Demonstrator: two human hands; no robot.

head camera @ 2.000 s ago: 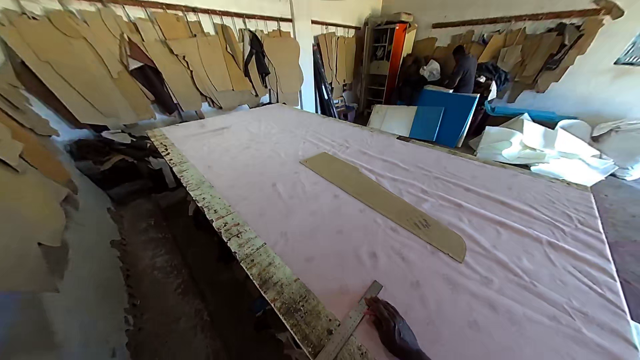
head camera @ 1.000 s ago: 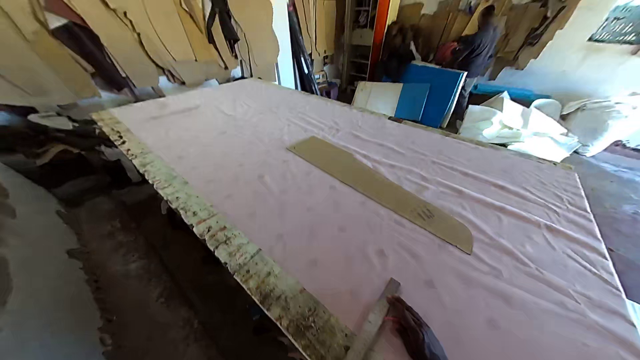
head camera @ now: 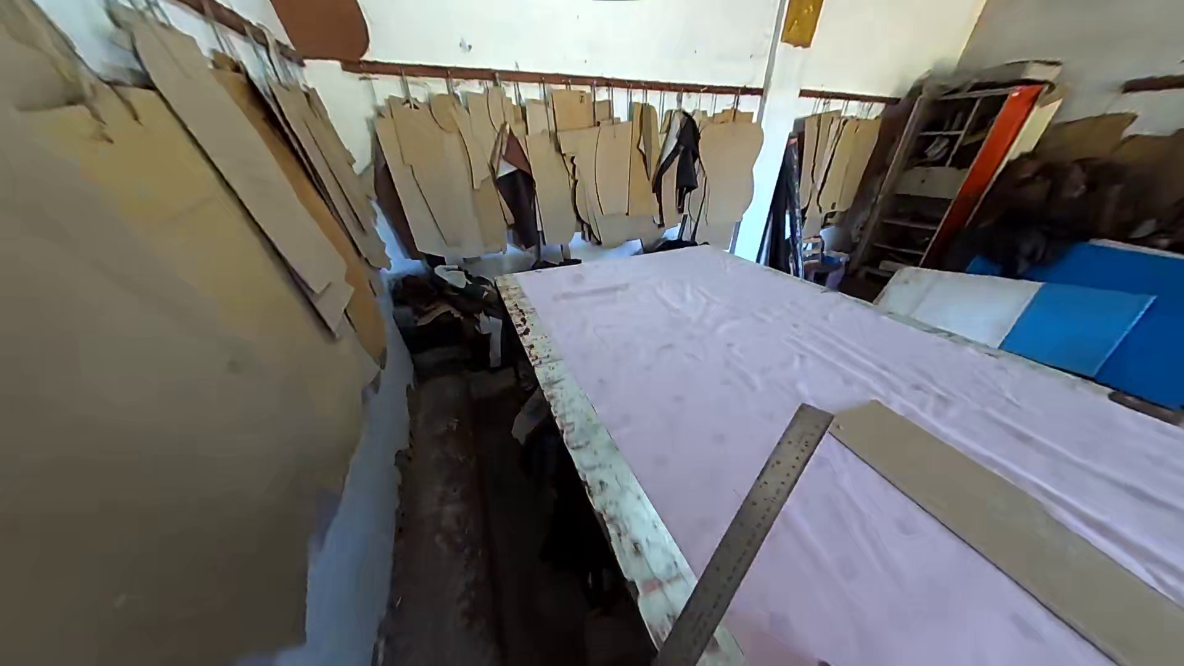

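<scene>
Neither my left hand nor my right hand can be seen in the head view. A metal ruler (head camera: 751, 532) slants up from the bottom edge, across the table's worn border, its far end close to the narrow end of a cardboard pattern piece (head camera: 1008, 518). What holds the ruler, if anything, is out of view. Under the pattern piece, pale pink fabric (head camera: 675, 370) with wrinkles covers the large table (head camera: 592, 462).
Cardboard patterns (head camera: 610, 171) hang along the back wall, and more (head camera: 213, 370) hang close on the left. Between wall and table runs a narrow dark floor strip (head camera: 439, 527). Blue and white boards (head camera: 1078, 324) lean beyond the table's right side, near an orange-edged shelf unit (head camera: 980, 176).
The view has swung left. The hand seen beside the ruler in the earlier frames is out of view. The ruler's far end now lies close to the pattern piece's narrow end.
</scene>
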